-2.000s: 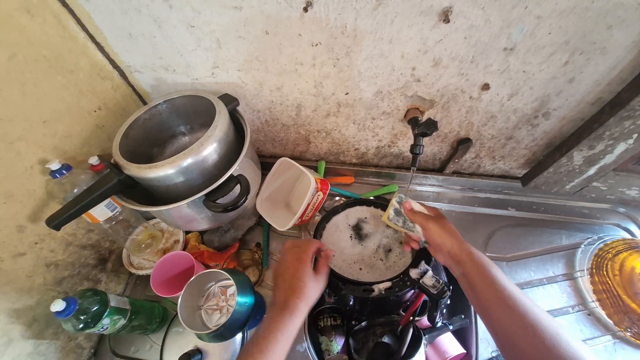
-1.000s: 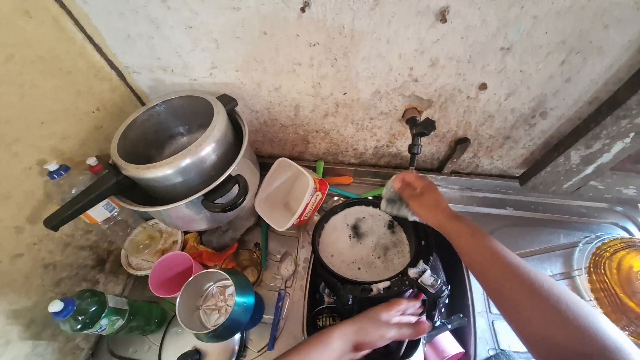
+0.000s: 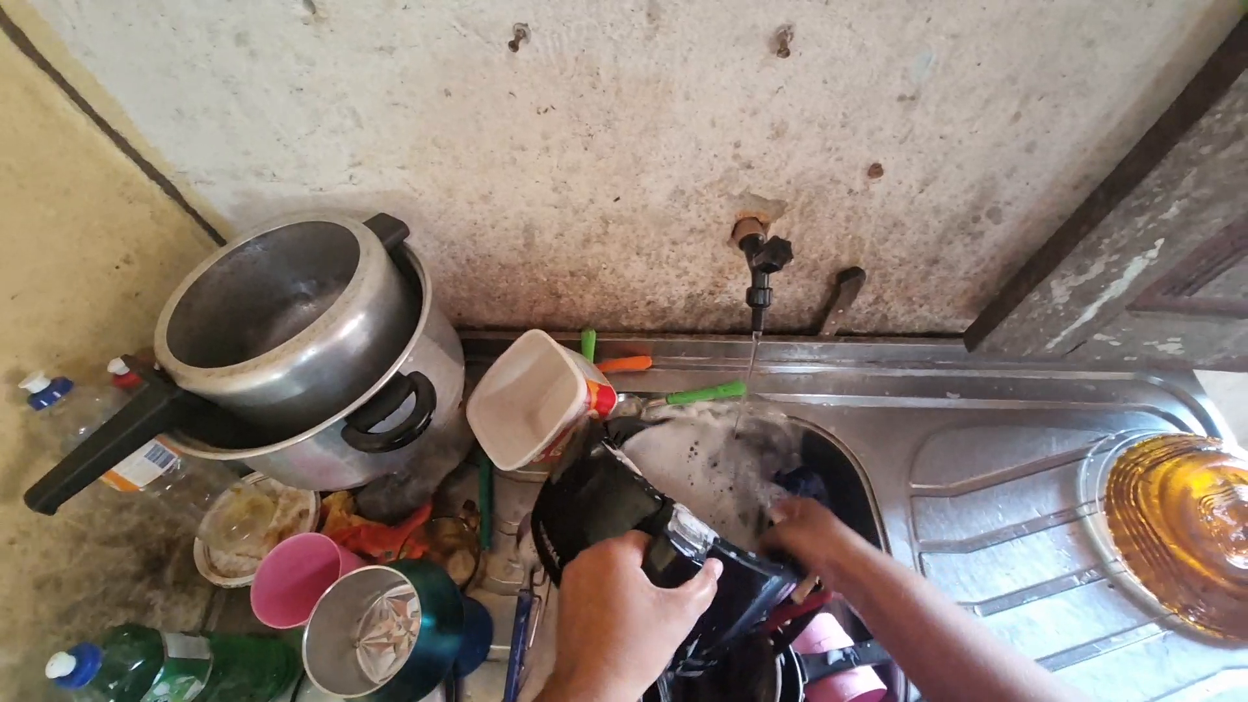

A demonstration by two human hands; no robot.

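Observation:
My left hand (image 3: 634, 604) grips the near edge of a black pan-like vessel (image 3: 609, 502), tilted in the sink basin below the tap. Whitish foamy water (image 3: 697, 463) with dark specks lies at its far side. A thin stream runs from the black tap (image 3: 759, 283) into that water. My right hand (image 3: 804, 536) is at the right side of the foam, its fingers partly hidden; whether it holds the sponge cannot be seen. Under the hands, a pink cup (image 3: 829, 643) and other dark dishes sit in the basin.
Left of the basin stand a white plastic tub (image 3: 526, 400), nested aluminium pots (image 3: 400, 409), a pink cup (image 3: 297, 580), a teal metal cup (image 3: 439, 609) and a green bottle (image 3: 234, 663). Green-handled cutlery (image 3: 707, 393) lies behind the basin. An amber glass dish (image 3: 1185, 526) rests on the right drainboard.
The black vessel, level before, is tilted now. My left hand has taken hold of its edge. My right hand has moved down from near the tap, and the sponge it held is out of sight.

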